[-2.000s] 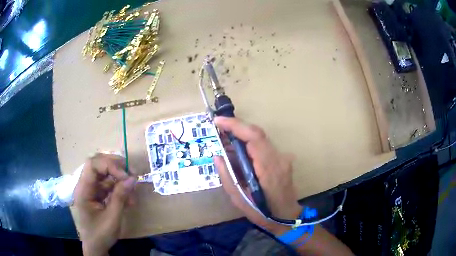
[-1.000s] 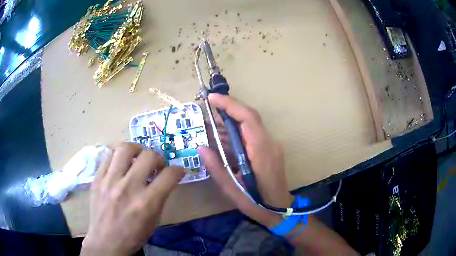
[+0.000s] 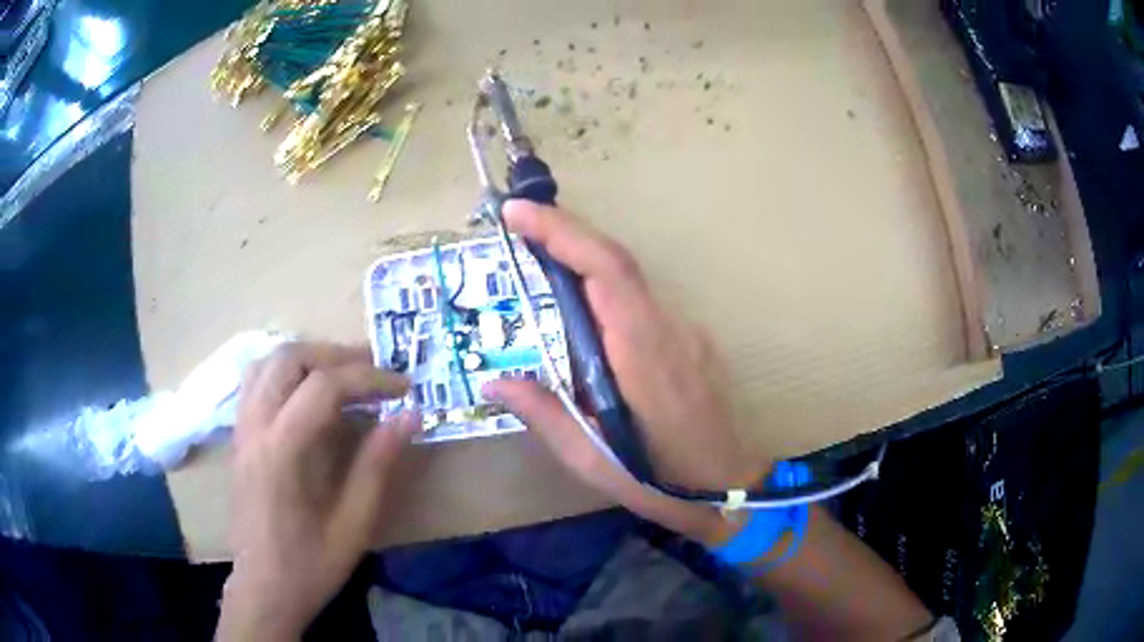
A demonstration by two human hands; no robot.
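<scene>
The white socket housing point(image 3: 393, 278) lies open side up, with a green circuit board point(image 3: 508, 359) inside. A green wire point(image 3: 444, 291) crosses it from top to bottom. A blurred brass strip point(image 3: 423, 238) shows at its upper edge, and a bit of brass shows near the lower edge. My right hand point(image 3: 646, 364) is closed around the soldering iron point(image 3: 571, 307), tip pointing up and away from the housing; one finger touches the housing's lower part. My left hand point(image 3: 314, 439) has its fingertips at the housing's lower left edge; whether they pinch something is hidden.
A heap of brass strips with green wires point(image 3: 329, 69) lies at upper left, one strip point(image 3: 394, 156) beside it. Crinkled clear plastic point(image 3: 188, 401) lies left. Solder debris dots the cardboard point(image 3: 803, 251). The iron stand point(image 3: 1026, 119) is upper right; a black parts bin point(image 3: 935, 539) is lower right.
The loose strip and wire went from above the housing onto it. The strip's upper end turned from slanted to nearly level at the top edge. My left fingers shifted to the lower left edge.
</scene>
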